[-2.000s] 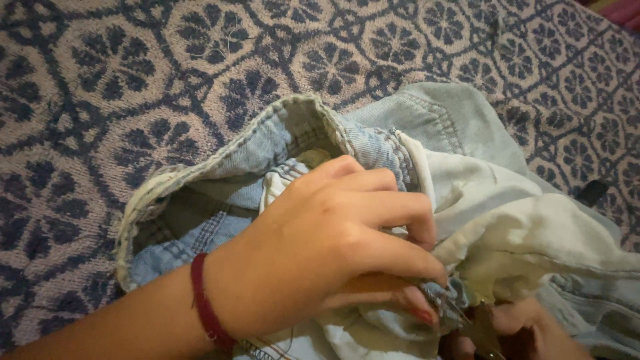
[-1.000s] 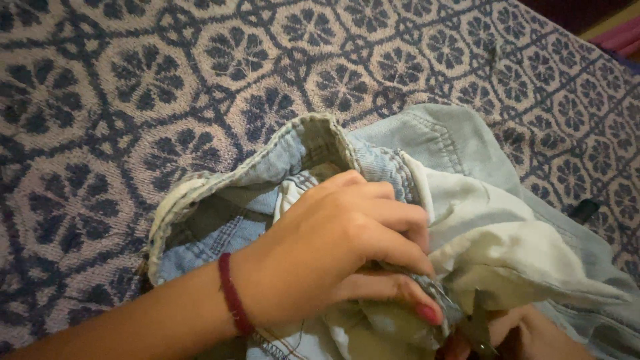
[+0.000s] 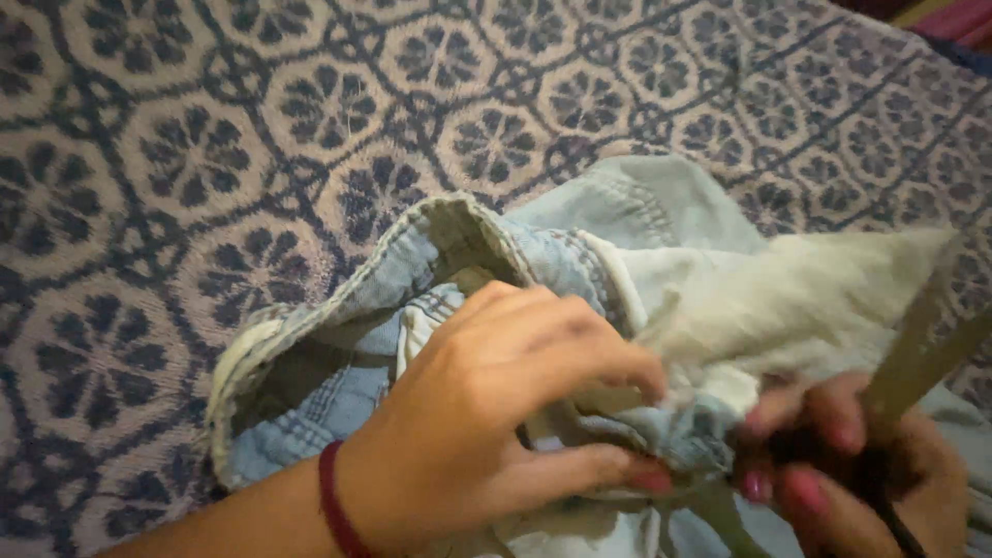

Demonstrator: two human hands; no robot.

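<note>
A light-blue denim garment (image 3: pixel 372 283), with its waistband standing open toward the left, lies across the lower middle of the view. My left hand (image 3: pixel 504 387), with a dark red band at the wrist, pinches a fold of the denim between thumb and fingers. Off-white pocket cloth (image 3: pixel 775 302) spreads to its right. At the lower right my right hand (image 3: pixel 860 465) holds scissors; their blades (image 3: pixel 922 356) are blurred, spread apart and point up to the right. Its fingertips are at the bunched denim beside my left hand.
A blue and beige patterned woven cover (image 3: pixel 325 108) lies under the garment. Pinkish-red cloth (image 3: pixel 961 23) shows at the top right corner.
My right hand has turned, and the scissor blades, low at the cloth before, now point up to the right. The off-white cloth reaches higher. My left hand keeps its hold.
</note>
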